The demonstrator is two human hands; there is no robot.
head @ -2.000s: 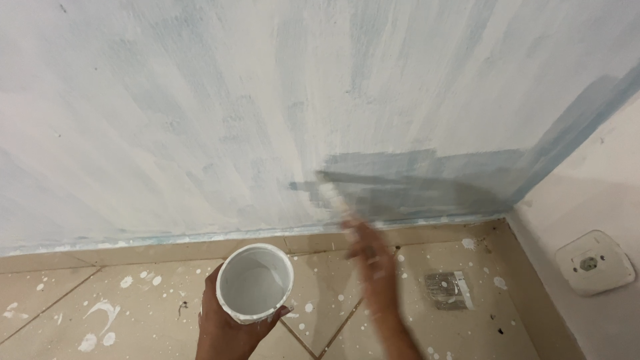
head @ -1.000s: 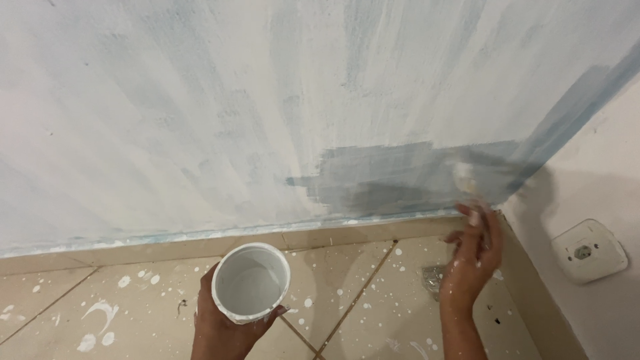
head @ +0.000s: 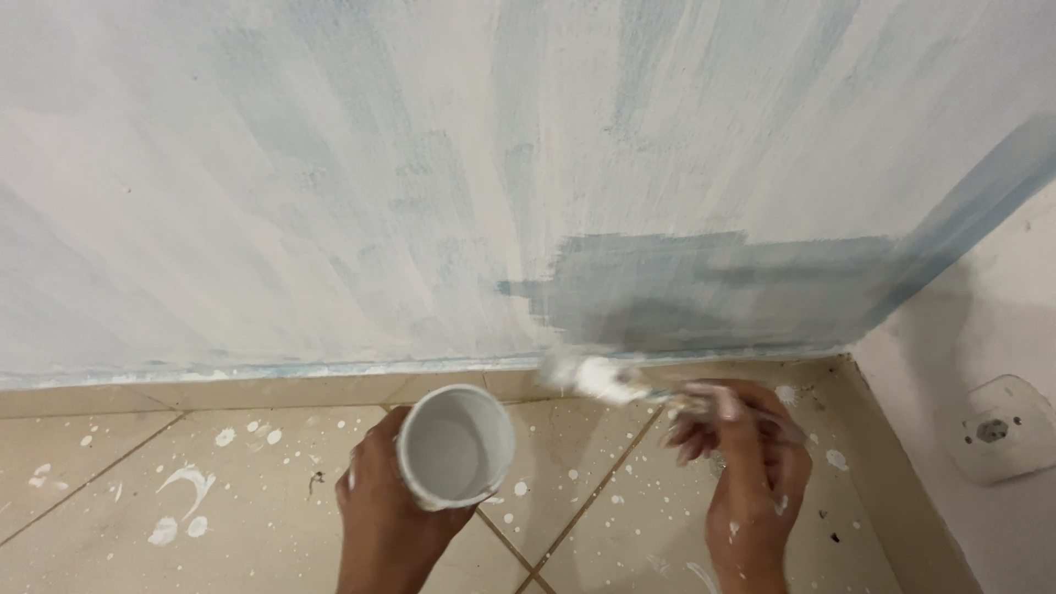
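My left hand [head: 396, 503] grips a white plastic cup [head: 454, 445] with pale paint inside, held over the tiled floor. A paintbrush [head: 610, 384] coated in white paint is in my right hand [head: 738, 462], its blurred bristles pointing left, a little right of the cup and in front of the wall's foot. Spots of white paint mark the right hand. Behind both hands rises the wall [head: 396, 206], streaked white and pale blue, with a darker blue-grey patch [head: 652, 289] low on its right side.
Beige floor tiles [head: 272, 511] carry many white paint splashes. A tiled baseboard [head: 280, 392] runs along the wall's foot and meets the corner at right. On the adjoining pale wall sits a white socket plate [head: 1002, 429]. Small dark debris [head: 833, 536] lies near the right baseboard.
My right hand first moved right along the patch with the brush; since then the brush has come off the wall, down and left towards the cup. My left hand stays nearly in place.
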